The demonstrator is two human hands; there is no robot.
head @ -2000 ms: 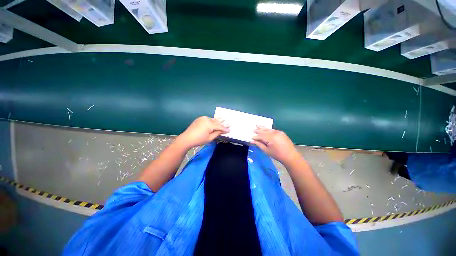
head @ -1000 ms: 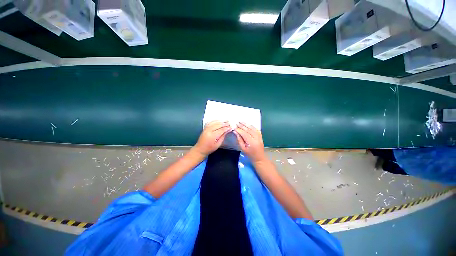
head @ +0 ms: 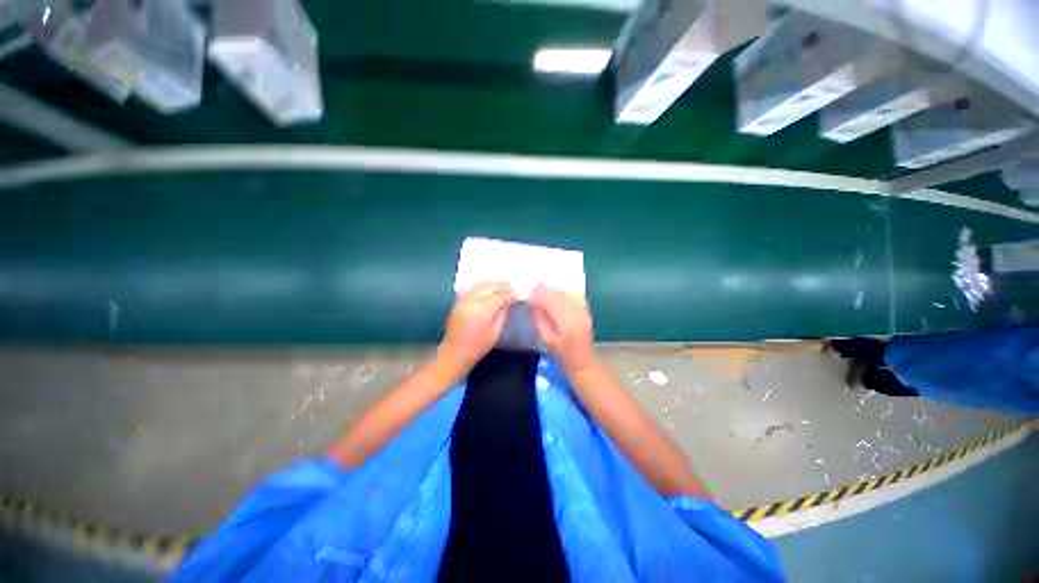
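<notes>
A white carton (head: 520,263) is held at the near edge of the green belt, in front of my lap. Its upper face is plain white; a greyish part shows below, between my hands. My left hand (head: 479,325) holds its left near side, fingers bent inward on the near edge. My right hand (head: 563,323) holds its right near side the same way. The fingertips are close together near the middle. The frame is blurred, so flaps cannot be told apart.
White printed cartons stand beyond the white rail (head: 456,162), at upper left and upper right (head: 667,63). A crumpled shiny heap (head: 970,271) lies on the belt at right. A person's blue sleeve (head: 968,367) shows at right. Scraps litter the floor.
Since two seconds ago my hands have moved closer together along the carton's near side. The view has shifted. From one second ago to now the hands stay nearly the same.
</notes>
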